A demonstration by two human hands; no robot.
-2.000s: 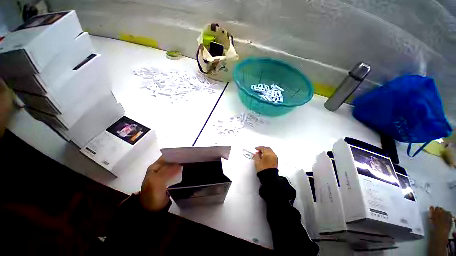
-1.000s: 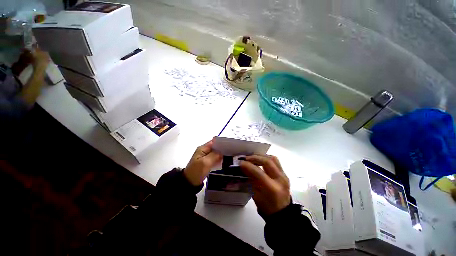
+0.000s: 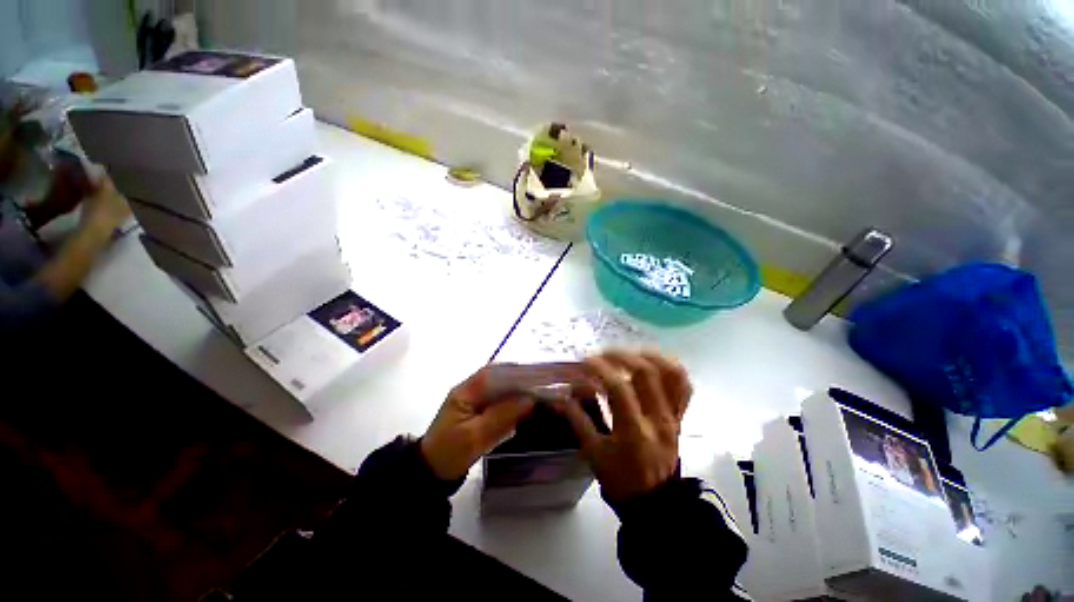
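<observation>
A retail carton [image 3: 536, 482] stands on the table's near edge in front of me, its dark picture side facing me and its top open. Its pale top flap [image 3: 530, 379] is raised and looks folded or tilted. My left hand [image 3: 468, 426] grips the flap's left end. My right hand [image 3: 636, 426] is on the flap's right part, fingers over its top edge and thumb below. The right hand is slightly blurred. Whether a plastic piece is between the fingers is hidden.
Finished cartons [image 3: 253, 223] are stacked at left; open cartons [image 3: 877, 506] stand at right. Behind are loose white pieces [image 3: 453, 235], a teal basin [image 3: 671, 308] with more, a tote [image 3: 554, 200], a steel flask [image 3: 839, 282] and a blue bag [image 3: 966, 335]. Another person's arm [image 3: 88, 241] shows far left.
From a second ago, the flap has changed from a broad flat panel to a narrow band, and my right fingers have moved up over its edge. Earlier my right hand was at the table beside the carton.
</observation>
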